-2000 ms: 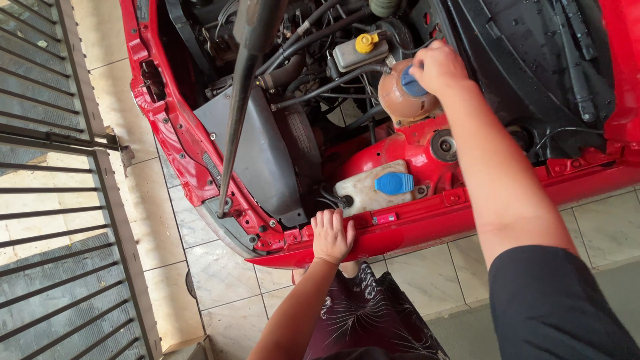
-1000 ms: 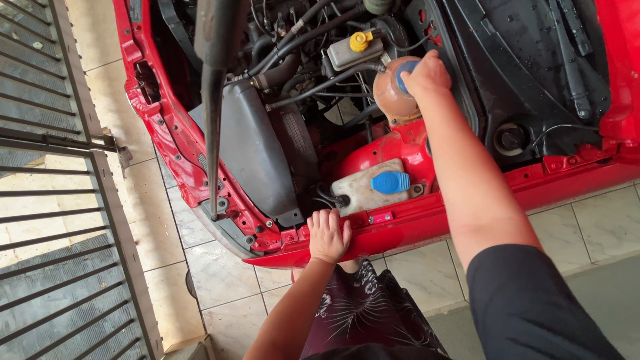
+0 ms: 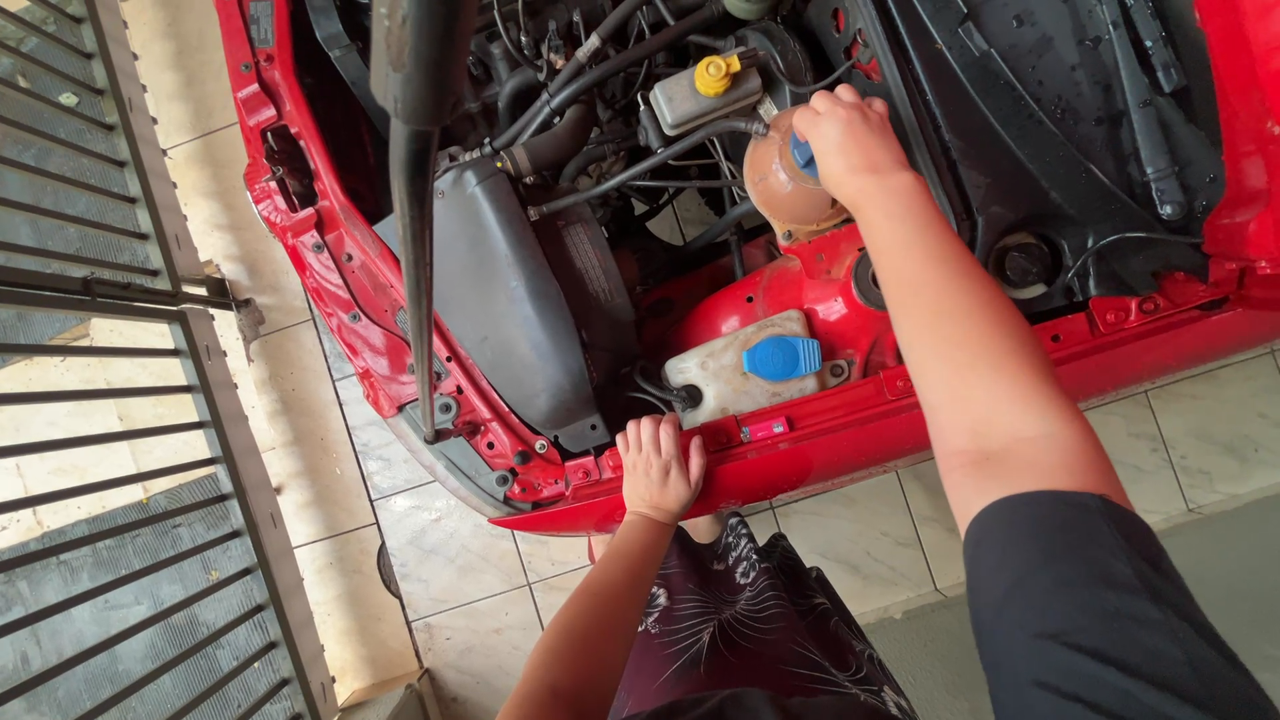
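Observation:
My right hand (image 3: 850, 145) grips the blue screw cap (image 3: 803, 157) on top of the round, brownish coolant expansion tank (image 3: 785, 195); the fingers cover much of the cap. My left hand (image 3: 661, 465) rests on the edge of the red fender (image 3: 850, 440), its fingers curled over the rim. Just above it sits the whitish washer fluid reservoir (image 3: 715, 365) with a closed blue flip cap (image 3: 782, 357). Left of the tank is the brake fluid reservoir (image 3: 690, 103) with a yellow cap (image 3: 714, 75).
A dark hood strut (image 3: 412, 210) crosses the front of the engine bay, beside a grey plastic air filter housing (image 3: 500, 290). Black hoses (image 3: 640, 170) run toward the tank. A metal gate (image 3: 120, 400) stands at the left over the tiled floor. A wiper arm (image 3: 1145, 120) lies at the right.
My right hand stays at the blue cap; its arm and elbow have shifted left and its grip has turned slightly. My left hand remains on the fender edge.

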